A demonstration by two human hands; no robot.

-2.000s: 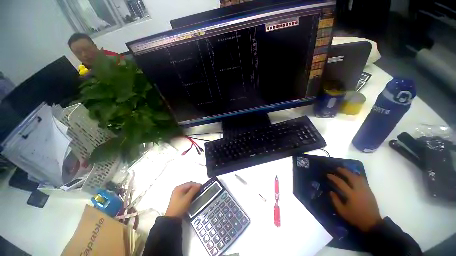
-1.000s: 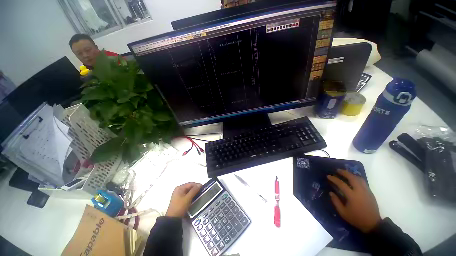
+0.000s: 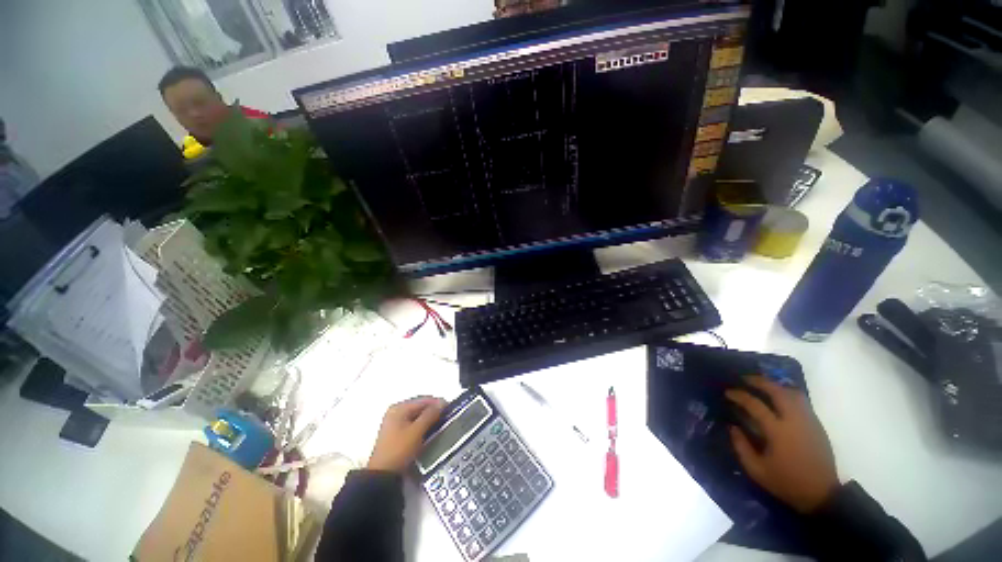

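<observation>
My right hand (image 3: pixel 786 445) rests over a dark mouse on the black-blue mouse pad (image 3: pixel 698 439); the mouse is mostly hidden under the palm and fingers. My left hand (image 3: pixel 403 436) lies with curled fingers at the upper left edge of the silver-grey calculator (image 3: pixel 487 483); whether it grips the calculator is not clear. The monitor (image 3: pixel 527 154) shows thin pale lines on a black drawing screen. A red pen (image 3: pixel 612 445) and a thin grey pen (image 3: pixel 553 411) lie on white paper (image 3: pixel 648 516) between calculator and mouse pad.
The keyboard (image 3: pixel 582 318) lies below the monitor. A blue flask (image 3: pixel 848 261), dark tin (image 3: pixel 730 223) and yellow roll (image 3: pixel 780 233) stand right. A stapler-like item (image 3: pixel 903 335) lies far right. Left are a plant (image 3: pixel 280 220), file basket (image 3: pixel 214 318), brown folder (image 3: pixel 214 510) and a seated person (image 3: pixel 193 104).
The view has shifted slightly, so the monitor sits a little further right in the picture. The drawing lines on the screen have shifted. Both hands stay in about the same places.
</observation>
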